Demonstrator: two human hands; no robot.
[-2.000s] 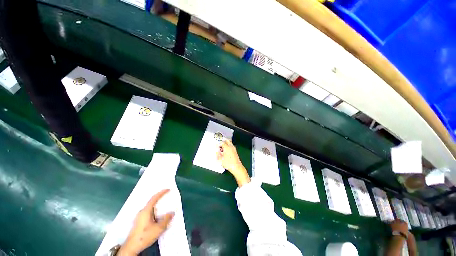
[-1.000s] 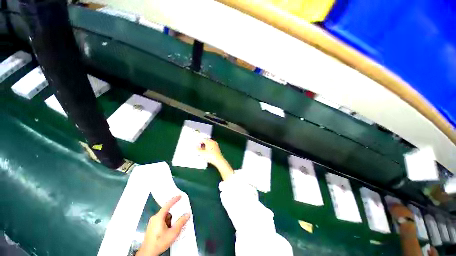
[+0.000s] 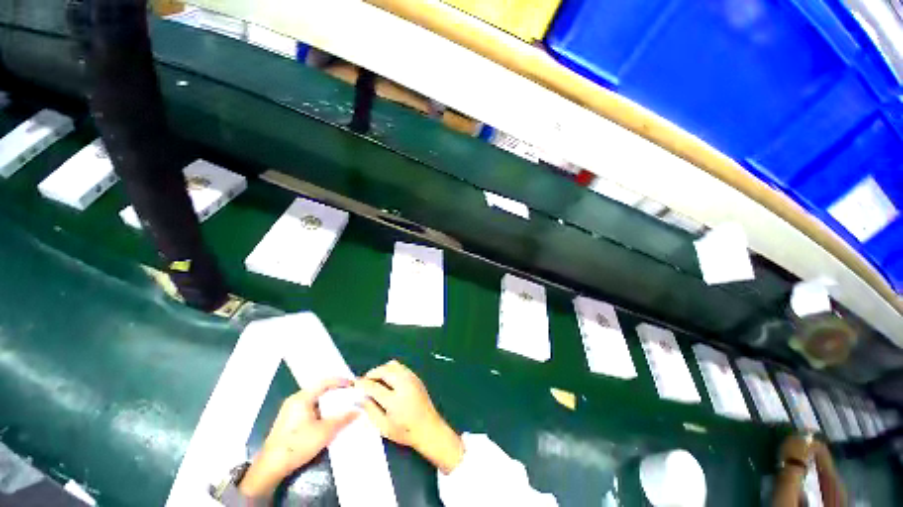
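A long white label strip (image 3: 223, 416) lies folded on the shiny green worktop, bent at its top. My left hand (image 3: 302, 426) holds the strip between thumb and fingers, where a small part curls up. My right hand (image 3: 401, 404) is at the same spot, its fingertips touching the strip; no separate sticker can be made out. White boxes stand in a row on the green conveyor. The nearest box (image 3: 416, 285) is above my hands, its emblem hard to see. Another box (image 3: 299, 241) to its left shows a round emblem.
A black post (image 3: 149, 149) stands at left. A white roll (image 3: 673, 480) sits on the worktop at right. A yellowish scrap (image 3: 563, 398) lies near the conveyor. Another person's hands (image 3: 807, 465) are at far right. Blue bins (image 3: 733, 89) rest on the wood-edged shelf above.
My right hand has left a box on the conveyor and come back to the strip beside my left hand. The boxes' places in view have shifted, and the camera view has moved.
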